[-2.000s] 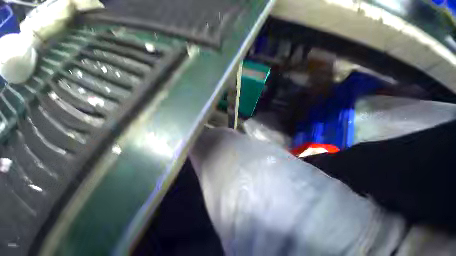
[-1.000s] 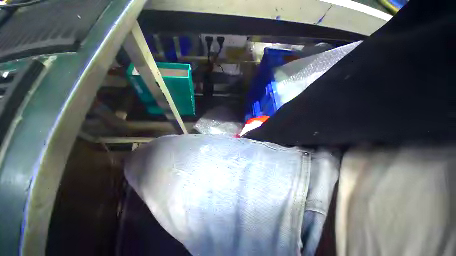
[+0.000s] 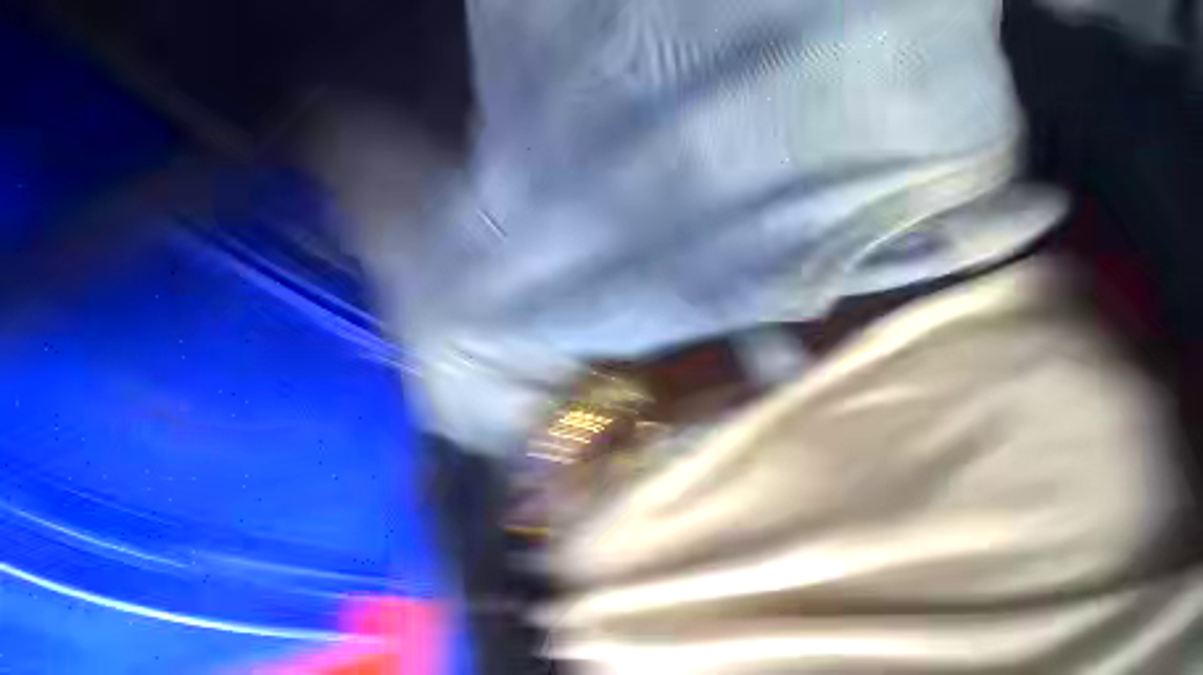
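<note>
The view is heavily blurred by motion. Neither my left hand nor my right hand can be made out. A large bright blue surface, perhaps the side of a blue bin (image 3: 198, 422), fills the left. A red-pink patch (image 3: 396, 633) shows at its lower right end. Light blue jeans (image 3: 712, 172) fill the top middle. Beige cloth (image 3: 897, 448) fills the lower right. A brown belt-like band (image 3: 699, 376) lies between them, with a small gold, shiny thing (image 3: 581, 425) at its left end, too blurred to name.
A dark area lies at the upper left above the blue surface. A narrow dark strip runs between the blue surface and the beige cloth. Dark red shows at the right edge.
The view has swung away from the green bench edge and the shelf below it. The blue surface, belt-like band and gold thing have come into view; the jeans now show at the top.
</note>
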